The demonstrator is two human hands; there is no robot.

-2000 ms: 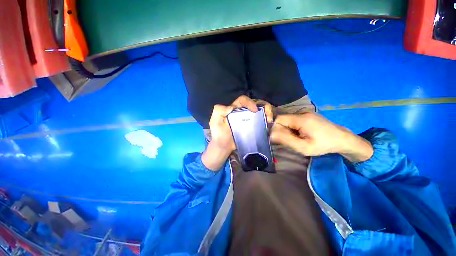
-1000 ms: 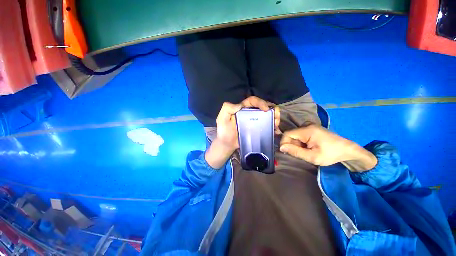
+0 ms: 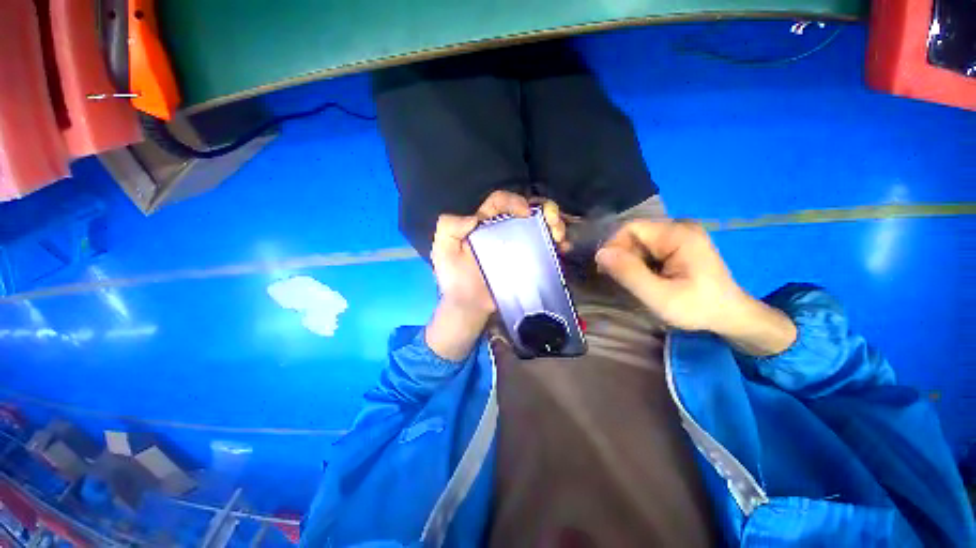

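A smartphone (image 3: 521, 270) with a glossy grey-purple back faces up over my lap, tilted slightly. Its round black camera ring is at the end nearer my body. My left hand (image 3: 462, 270) holds it around its left edge and far end, with fingertips at the far right corner. A small red part (image 3: 583, 325) shows at the phone's right edge by the camera end. My right hand (image 3: 669, 273) is off to the right of the phone, thumb and forefinger close together; whether they pinch a small thing cannot be told.
A green-matted bench (image 3: 428, 32) crosses the top. An orange-handled tool (image 3: 153, 64) lies at its left by a red-pink foam block (image 3: 91, 80). Another foam tray (image 3: 899, 54) holds a dark panel at the right. A black cable (image 3: 230, 148) hangs at left.
The phone and my left hand have moved slightly up and left, and the phone has tilted. My right hand has risen a little and shows a wider gap from the phone.
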